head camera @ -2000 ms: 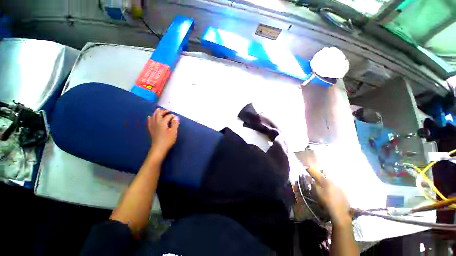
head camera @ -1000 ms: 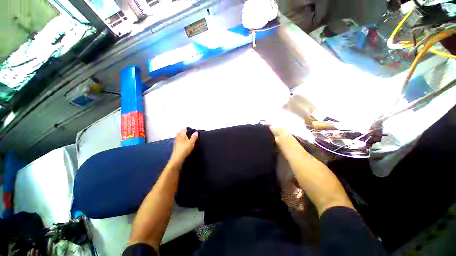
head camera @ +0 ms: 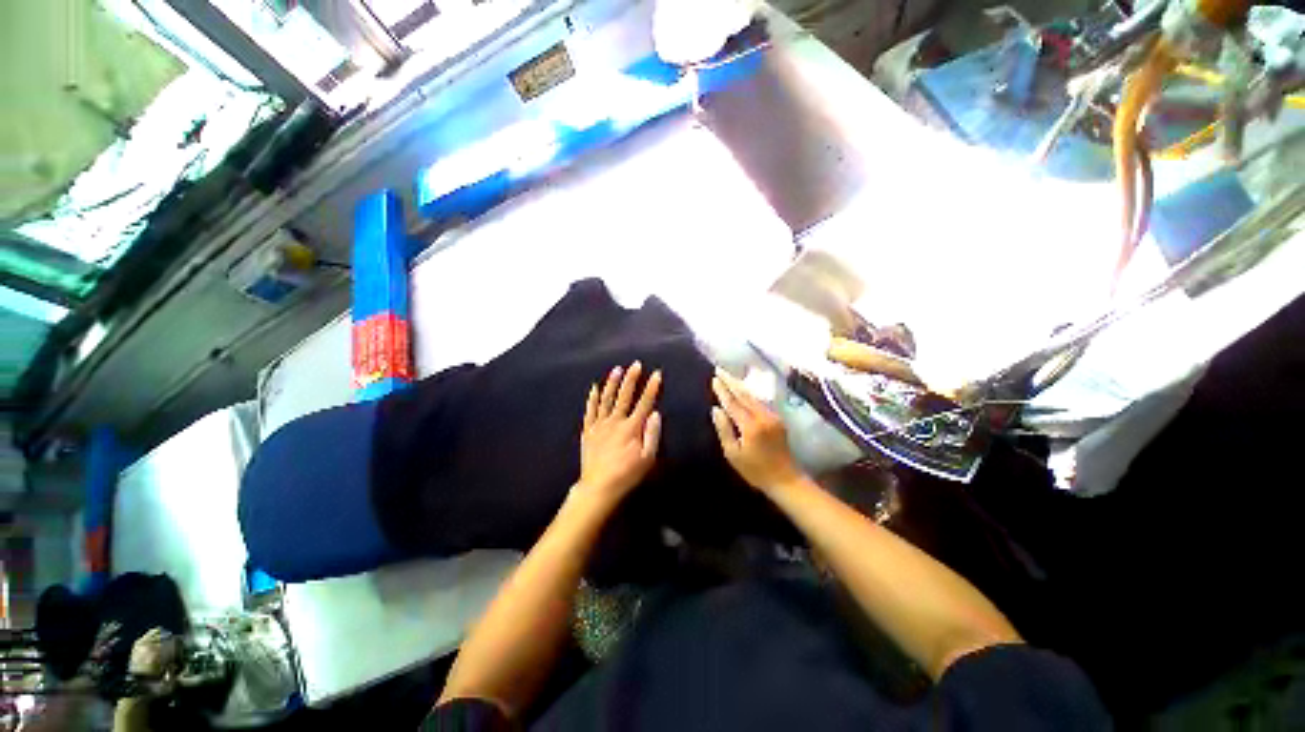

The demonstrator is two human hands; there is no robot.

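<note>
A black garment (head camera: 501, 429) lies over the navy padded board (head camera: 308, 493), covering all but its rounded left end. Part of the cloth sticks out past the board's far edge. My left hand (head camera: 621, 429) lies flat on the garment, palm down with fingers spread. My right hand (head camera: 753, 435) rests at the garment's right part, fingers partly apart, near a pale patch. Neither hand visibly grips the cloth. The iron (head camera: 887, 372), with a tan handle, sits on the right among cables.
A blue long box (head camera: 381, 286) with a red label stands behind the board. A blue strip (head camera: 573, 136) and a white round object (head camera: 701, 26) are at the back. Yellow hoses (head camera: 1131, 143) hang at the right. Another person's hand (head camera: 152, 654) shows at lower left beside dark cloth.
The garment now reaches further left over the board. My left hand has moved right, from the garment's left edge to flat on its middle. My right hand has moved slightly down and left.
</note>
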